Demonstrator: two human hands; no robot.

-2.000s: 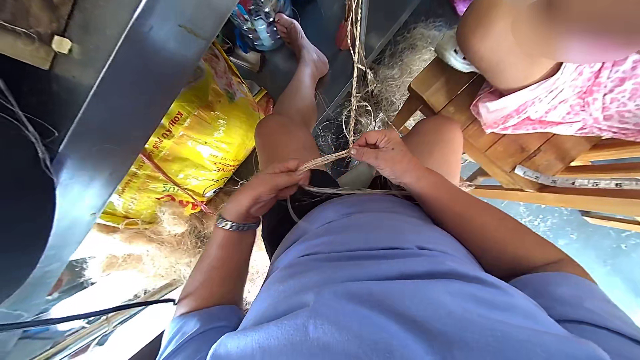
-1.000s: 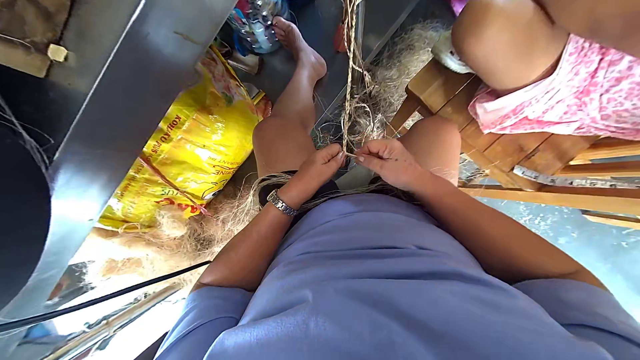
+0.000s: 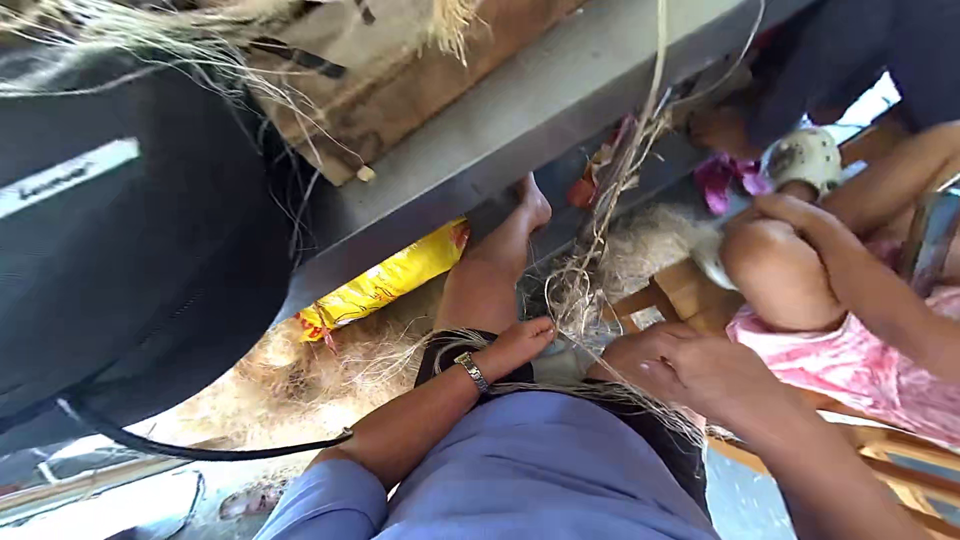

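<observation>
Above my lap hangs a tangled length of knotted natural-fibre strands (image 3: 592, 277), reaching up past the metal table edge. My left hand (image 3: 525, 343), with a metal-banded watch on its wrist, pinches the lower end of these strands. To the right, my right hand (image 3: 686, 367) is over my thigh with its fingers curled, and a thin strand runs toward it from the tangle; blur hides whether the fingers grip it. Loose pale fibres (image 3: 637, 401) lie across my lap, below both hands.
A grey metal table edge (image 3: 480, 161) crosses in front, bearing a wooden board (image 3: 420, 82). A dark round object (image 3: 127, 247) fills the left. A yellow plastic sack (image 3: 390, 277) and fibre heaps (image 3: 330, 375) lie below. Another person's knee (image 3: 780, 277) is close on the right, beside a wooden bench (image 3: 697, 289).
My hands were close together at the strands a second ago; now my right hand is farther right, apart from my left. The view has turned strongly. The other person's forearm now rests over their knee.
</observation>
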